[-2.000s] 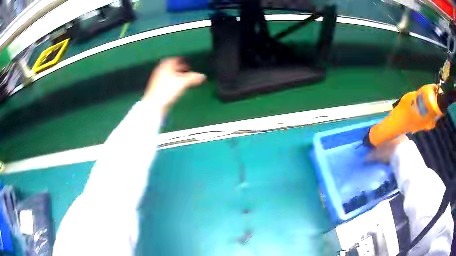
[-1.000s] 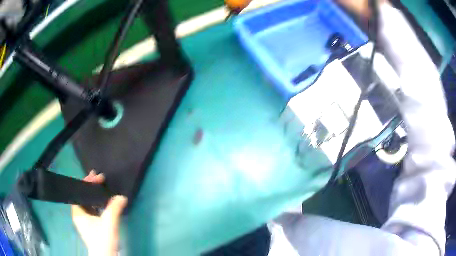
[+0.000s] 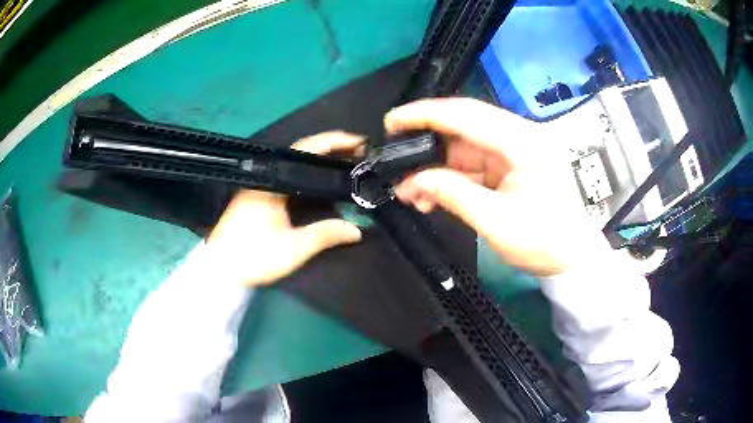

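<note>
Three black legs [image 3: 182, 157] meet in a Y at a round collar [image 3: 371, 185] with a shiny rim, held over the dark triangular jig [image 3: 355, 281] on the bench. One leg points left, one up and one to the lower right. My left hand [image 3: 277, 223] grips the left leg near the collar, thumb below it and fingers behind. My right hand [image 3: 487, 178] pinches a short black piece [image 3: 409, 155] beside the collar, between thumb and fingers. What it is exactly, I cannot tell. Part of the jig is hidden by the legs and hands.
A blue bin [image 3: 570, 49] with small black fittings is at the upper right. Beside it stands a white-topped box [image 3: 615, 157] with dark compartments, with stacked black legs [image 3: 693, 66] beyond. A plastic bag [image 3: 15, 285] lies at the far left. The bench edge curves in front of me.
The black work has come to the middle of the bench, its ribbed underside now facing up. My right hand has left the screwdriver and bin side and come to the collar. My left hand has moved inward.
</note>
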